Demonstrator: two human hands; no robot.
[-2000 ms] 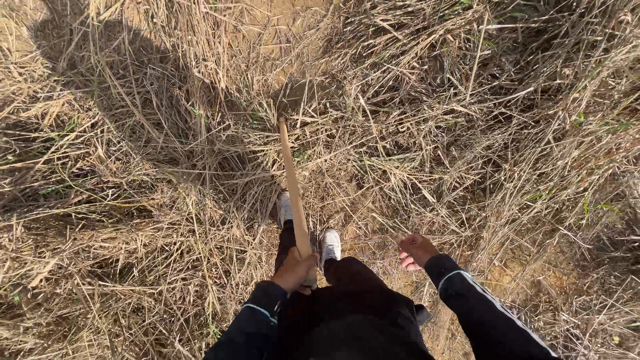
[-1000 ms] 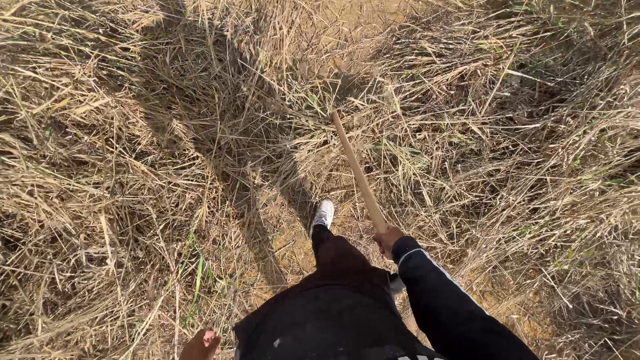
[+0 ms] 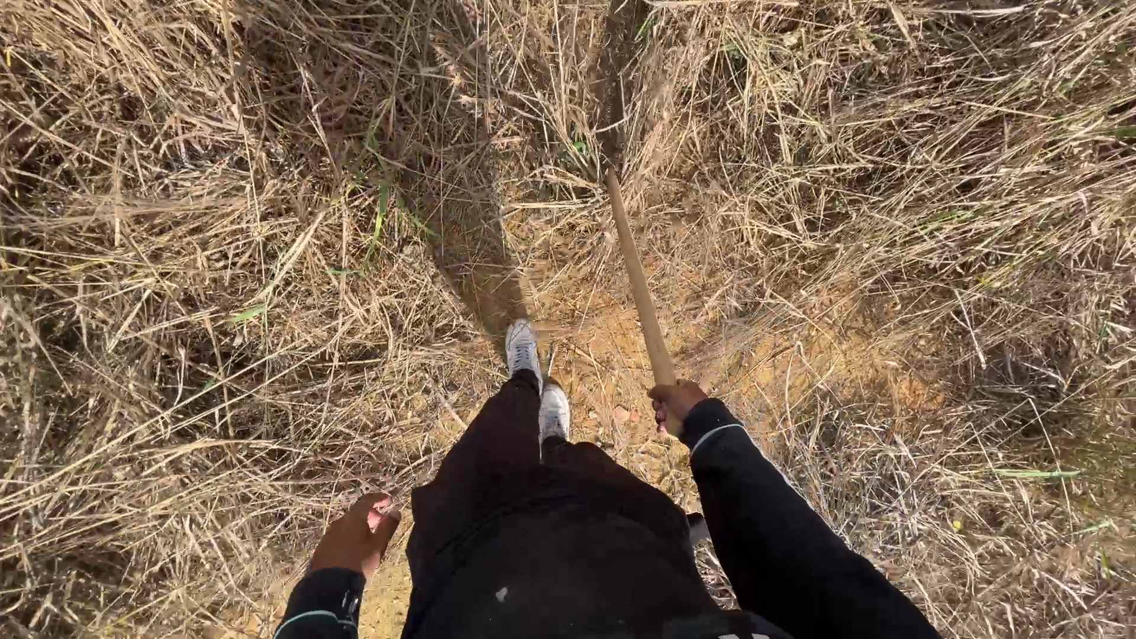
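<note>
My right hand (image 3: 677,406) is closed around the near end of a wooden tool handle (image 3: 641,288), which slants forward and slightly left over the ground. At the handle's far end a dark, narrow shape, perhaps a metal head or a shadow, reaches into the dry grass; I cannot tell which. At the lower left, my left hand (image 3: 357,535) hangs beside my dark trousers with its fingers loosely curled and nothing seen in it.
Dry, flattened grass (image 3: 177,373) lies on both sides, with a few green blades. A strip of bare yellowish soil (image 3: 603,346) runs around my white shoes (image 3: 523,348). My shadow (image 3: 461,204) stretches forward over the grass.
Two seconds ago my left hand held the wooden handle and the right was free; one second ago the right hand had it. My left hand has since come further into view. My feet have moved.
</note>
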